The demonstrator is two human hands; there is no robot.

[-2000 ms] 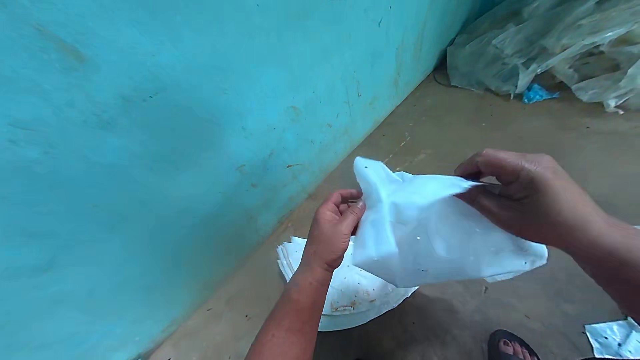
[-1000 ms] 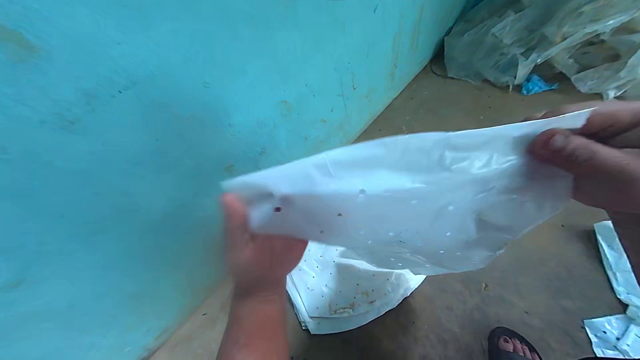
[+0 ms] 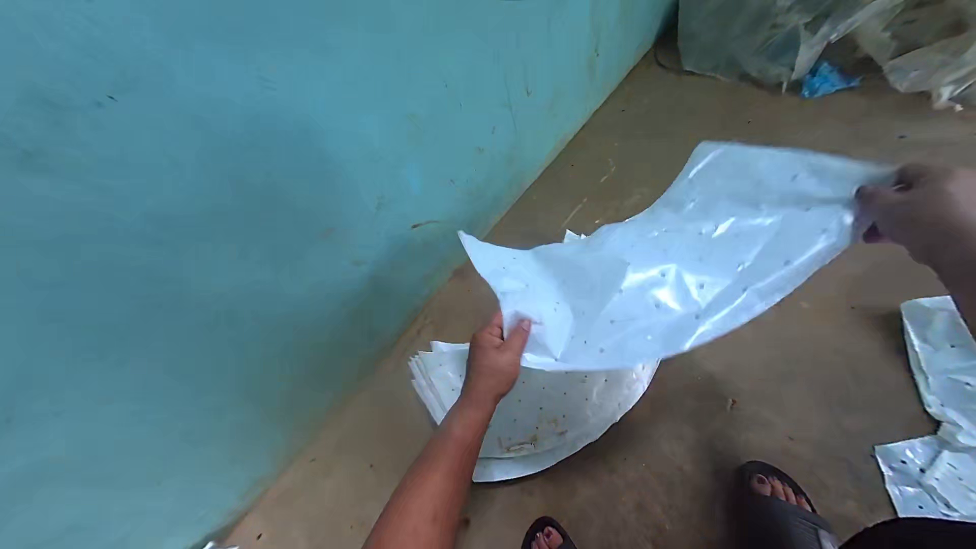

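Note:
A white perforated plastic sheet (image 3: 679, 267) is stretched at a slant between my two hands. My left hand (image 3: 496, 358) pinches its lower left end, thumb on top. At the right, my right hand (image 3: 915, 206) grips the far end of the sheet, slightly blurred. Beneath the held sheet and my left forearm lies a stack of similar white perforated sheets (image 3: 564, 412) with a rounded edge and brown stains, on the floor near the wall. The held sheet hides the stack's upper part.
A turquoise wall (image 3: 229, 229) fills the left side. Crumpled clear plastic (image 3: 747, 38) lies at the back right, beside a blue plastic scrap (image 3: 827, 80). More white perforated sheeting (image 3: 945, 381) is on the floor at right. Two sandalled feet (image 3: 785, 496) stand at the bottom.
The sheet was bunched between my hands two seconds ago; it was then spread out wide and now slants up to the right. My left hand has moved right since one second ago.

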